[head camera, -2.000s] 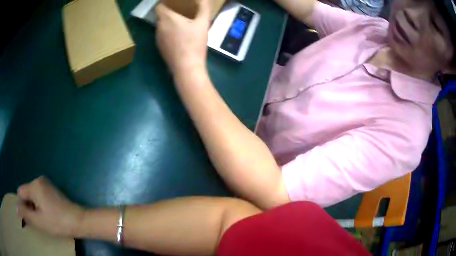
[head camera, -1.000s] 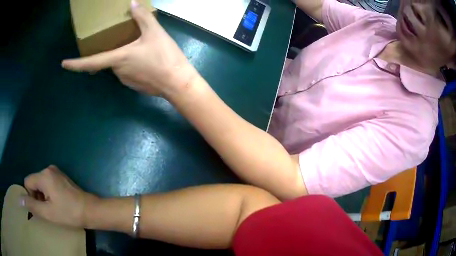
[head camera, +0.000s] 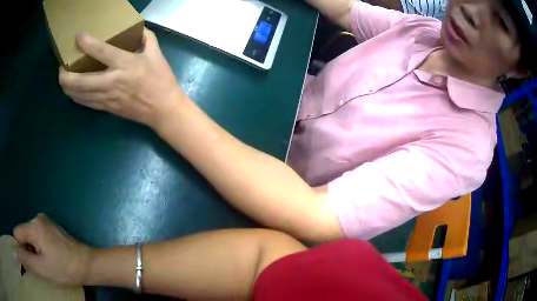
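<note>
My right hand (head camera: 52, 251), in a red sleeve with a silver bangle at the wrist, is at the lower left edge of the head view. Its fingers are curled over the edge of a tan cardboard piece (head camera: 50, 288) and appear to pinch it. The piece looks like a box lid or flap. The picture's edge cuts it off, and the rest of the box and its contents are hidden. My left hand is out of the picture.
A person in a pink shirt (head camera: 383, 111) sits at the right, one hand around a closed brown carton (head camera: 91, 29) at the upper left. A white scale (head camera: 206, 20) with a blue display lies beside it. The dark-green table (head camera: 147, 182) spans the left; an orange chair part (head camera: 438, 229) shows.
The neighbour's hand has left the box at the scale, moved left and closed around the carton there; the scale plate now shows bare. My right hand stays at the cardboard, shifting little with the view.
</note>
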